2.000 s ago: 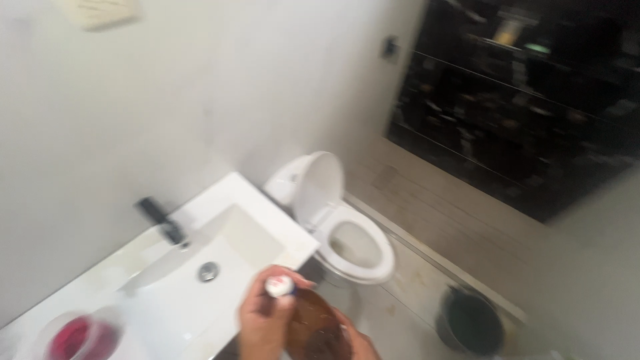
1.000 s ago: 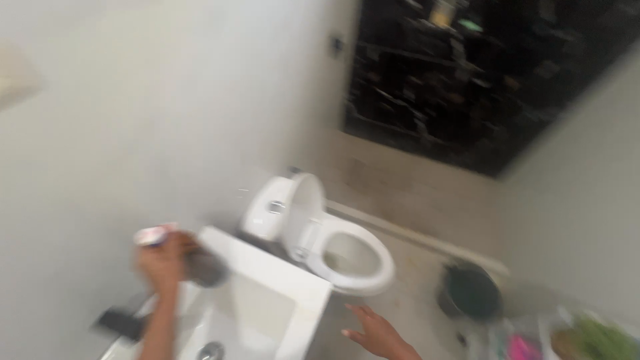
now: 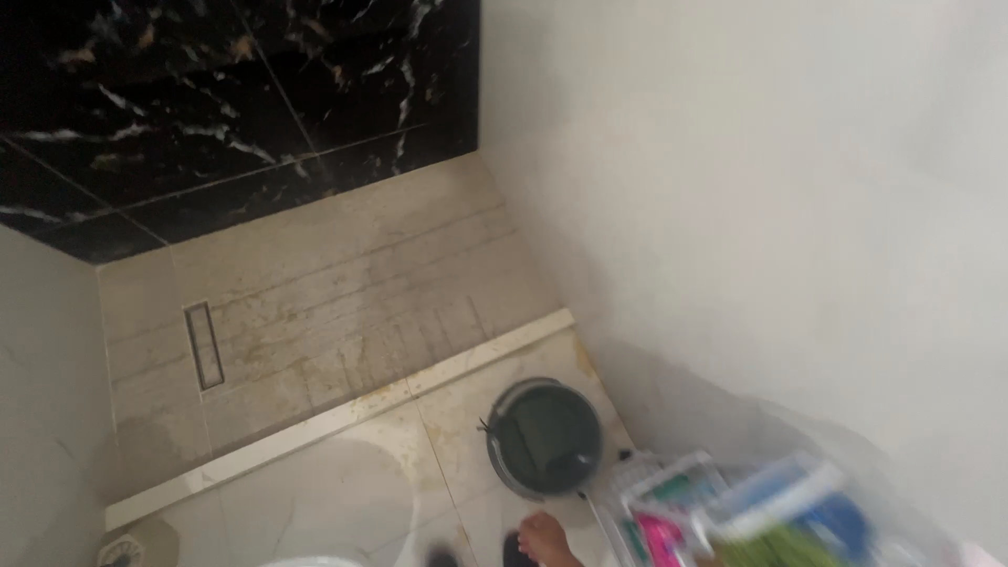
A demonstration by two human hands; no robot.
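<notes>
At the bottom edge, right of centre, my right hand [image 3: 543, 537] shows with its fingers partly curled. No held object is visible; its grip is unclear. Just above it, a dark green bucket [image 3: 545, 438] with a thin handle stands on the tiled floor, apart from the hand. My left hand is out of view. To the right of the hand is a blurred white rack [image 3: 610, 524] with trays, holding a bright pink item [image 3: 660, 539], a green item [image 3: 776, 547] and a blue item [image 3: 835, 524].
A raised pale curb [image 3: 339, 421] crosses the floor, with a rectangular floor drain [image 3: 205, 346] beyond it. Black marble-look tiles [image 3: 260, 102] cover the far wall. A plain wall [image 3: 748, 197] rises at the right. Part of the white toilet [image 3: 315, 561] shows at the bottom.
The view has swung right, away from the sink. My left hand, earlier with a bottle by the sink, has left the view. Both hands were around the brown bottle two seconds ago.
</notes>
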